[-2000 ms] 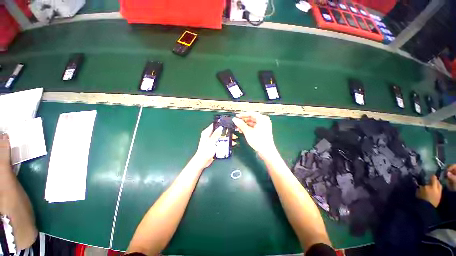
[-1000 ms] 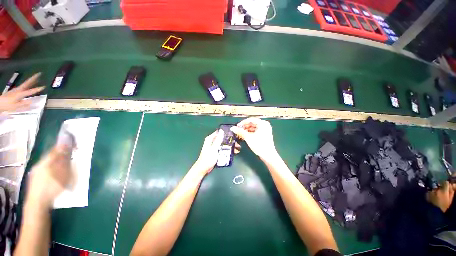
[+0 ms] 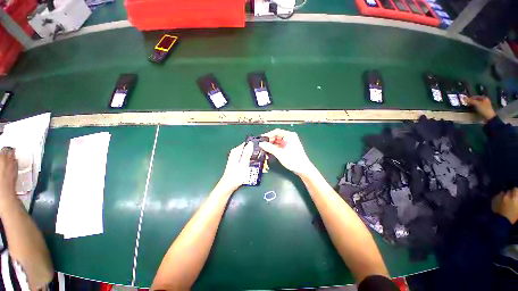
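Note:
A black handset [image 3: 254, 170] with a white patch on its lower half is held upright above the green surface. My left hand [image 3: 237, 163] grips it along its left side. My right hand [image 3: 285, 149] has its fingertips at the handset's upper end; whether they pinch a separate small piece cannot be told. A thin whitish ring [image 3: 270, 196] lies on the green surface just below the handset. A big heap of loose black and grey cover pieces [image 3: 412, 196] lies to the right.
Beyond a pale rail [image 3: 187, 117], handsets lie spaced on the far green strip [image 3: 312, 62], with a yellow-framed device [image 3: 164, 48]. A red-orange box [image 3: 184, 14] stands behind. Paper sheets [image 3: 85, 185] lie left. People's hands are at both sides; the right person's hand [image 3: 483, 107] touches the strip's handsets.
Handsets and the yellow-framed device on the far strip have shifted left. The right person's hand has reached to the strip. The left person's hands have moved off the loose sheet. My hands stay at the handset.

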